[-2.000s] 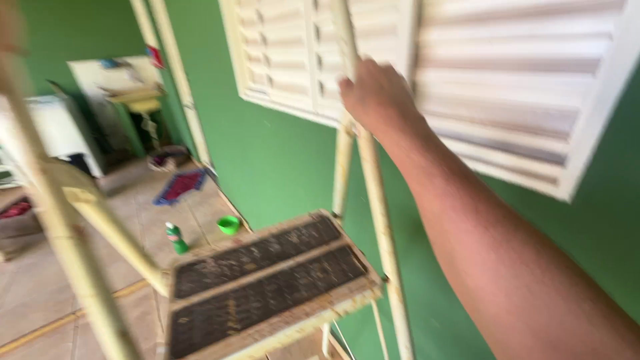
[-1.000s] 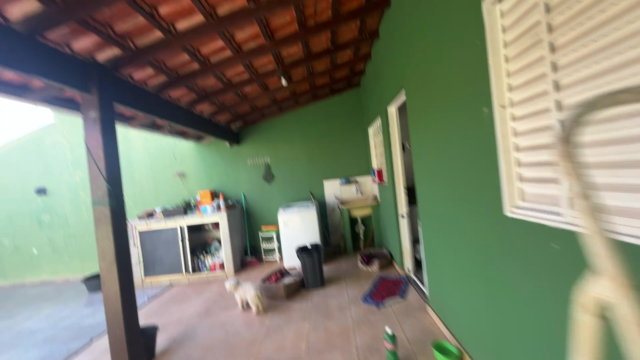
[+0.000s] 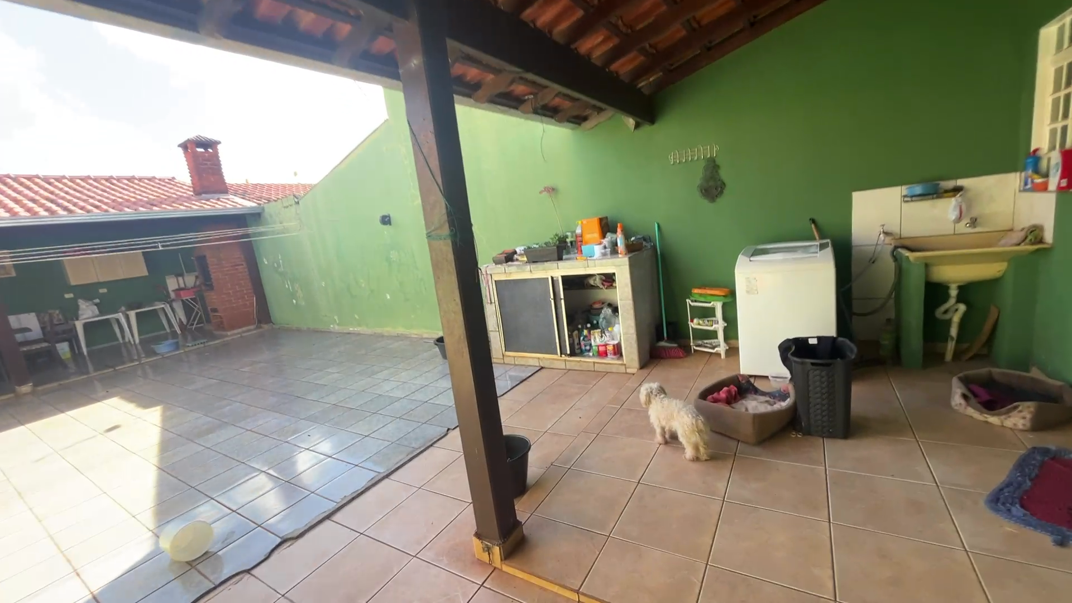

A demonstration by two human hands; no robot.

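Neither of my hands shows in the head view now, so what they hold or touch cannot be told. A small white dog (image 3: 677, 421) stands on the tiled floor, beside a pet bed (image 3: 749, 412) with cloths in it. A dark lidded plastic bin (image 3: 822, 389) stands right of that bed, in front of a white washing machine (image 3: 785, 306). Against the green wall, a tiled counter (image 3: 638, 310) carries bottles and a potted plant, with more bottles on the shelves below. A yellowish laundry sink (image 3: 963, 261) is at the right.
A dark wooden post (image 3: 459, 293) rises in the near middle, with a black bucket (image 3: 517, 463) behind its base. A second pet bed (image 3: 1012, 399) and a blue-and-red rug (image 3: 1038, 494) lie at the right. On the patio floor at left is a pale round container (image 3: 186, 540).
The view has swung far left, away from the ladder and louvred window. A hand gripped the ladder two seconds ago; hand and ladder are both out of view now.
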